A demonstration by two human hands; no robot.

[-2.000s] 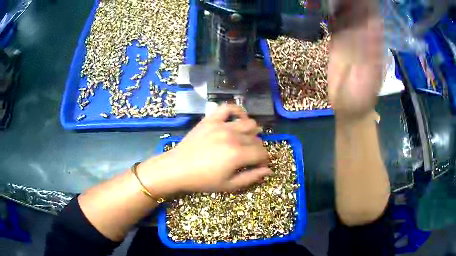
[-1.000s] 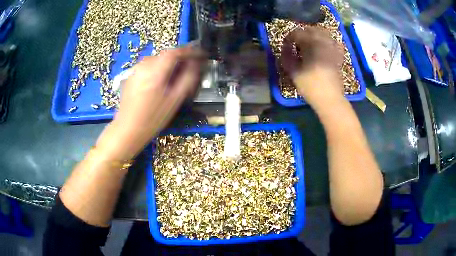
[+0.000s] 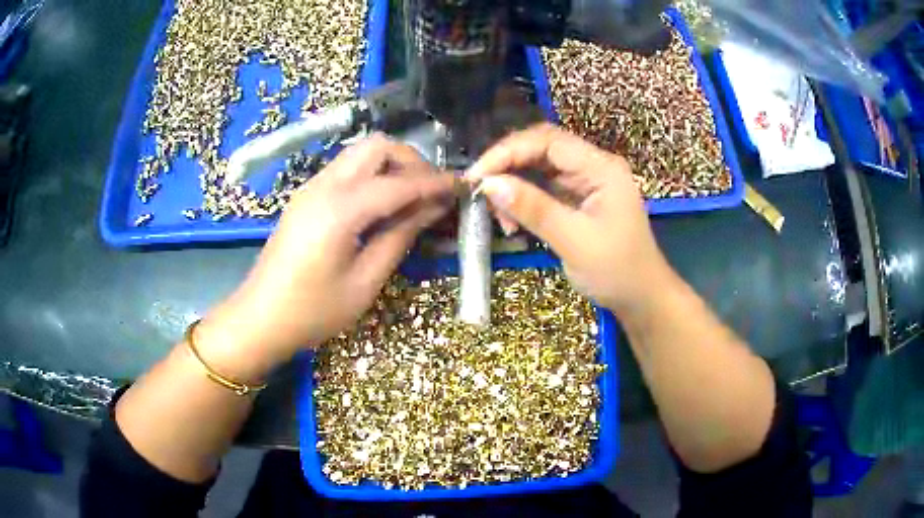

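Observation:
My left hand point(image 3: 355, 228) and my right hand point(image 3: 578, 207) meet fingertip to fingertip just under the dark press point(image 3: 461, 71), above the white-wrapped front handle point(image 3: 473, 263). Fingertips of both hands are pinched together; a tiny part between them is too small and blurred to make out. The fixture under the press is mostly hidden by the fingers. A second pale-wrapped handle point(image 3: 294, 140) angles over the left tray. The front blue tray point(image 3: 307, 405) holds a heap of yellow-gold fittings point(image 3: 456, 405) below both hands.
The large left blue tray point(image 3: 120, 192) holds loose gold-coloured fittings. The right blue tray point(image 3: 735, 192) holds redder metal inserts. A clear plastic bag point(image 3: 790, 40), a white cloth or bag with red marks point(image 3: 785, 116) and a short yellow strip point(image 3: 763, 207) lie at the right.
My right hand has moved from the press's right side to the right tray, then back to the centre. My left hand has moved from the fixture to the left, then back to meet it.

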